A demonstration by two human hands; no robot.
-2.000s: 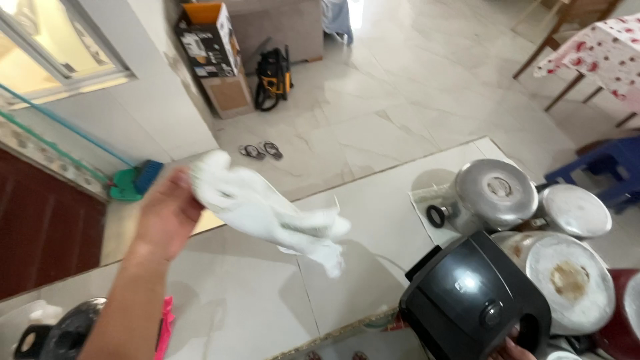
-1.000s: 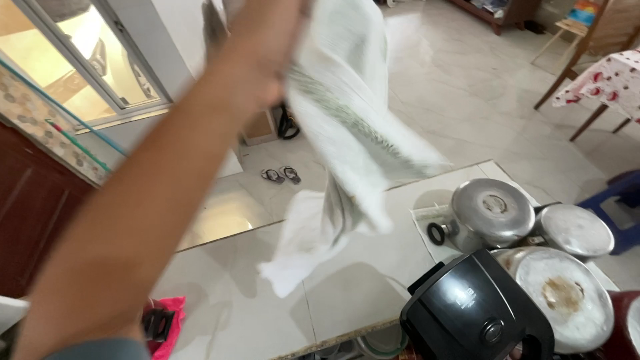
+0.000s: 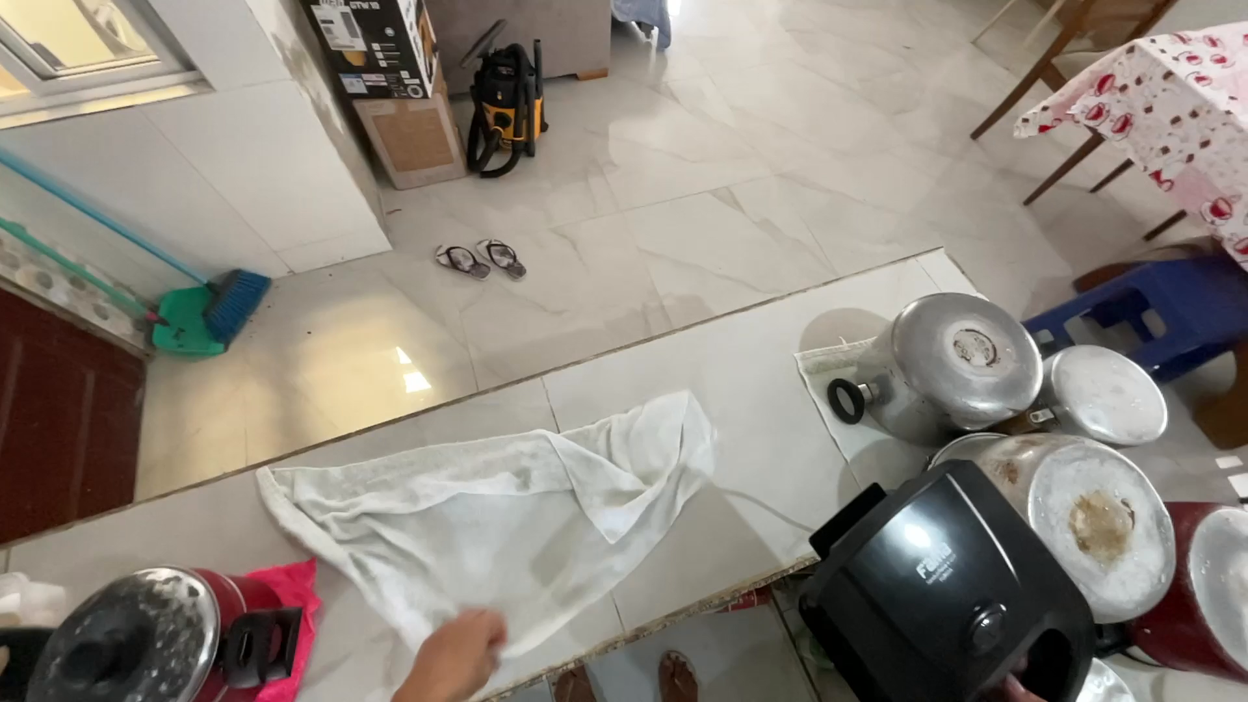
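A white cloth (image 3: 507,517) lies partly spread over the tiled counter (image 3: 760,419), its far edge folded and creased. My left hand (image 3: 456,651) is at the cloth's near edge, fingers curled and seeming to pinch it. At the lower right, the black air fryer basket or housing (image 3: 936,575) hangs tilted beside upturned pots, over the counter's near edge. Only a few fingertips of my right hand (image 3: 1019,690) show, at the opening by its handle; the rest is hidden.
Upturned aluminium pots (image 3: 965,361) crowd the counter's right end. A red pot with a lid (image 3: 117,634) stands on a pink cloth (image 3: 292,595) at the left. Beyond are flip-flops (image 3: 483,259), a vacuum cleaner (image 3: 507,107), a broom (image 3: 236,304) and a blue stool (image 3: 1150,307).
The white cloth, held up in the air by my left hand before, now lies on the counter. My left hand has come down to the near edge. My right hand stays at the black appliance.
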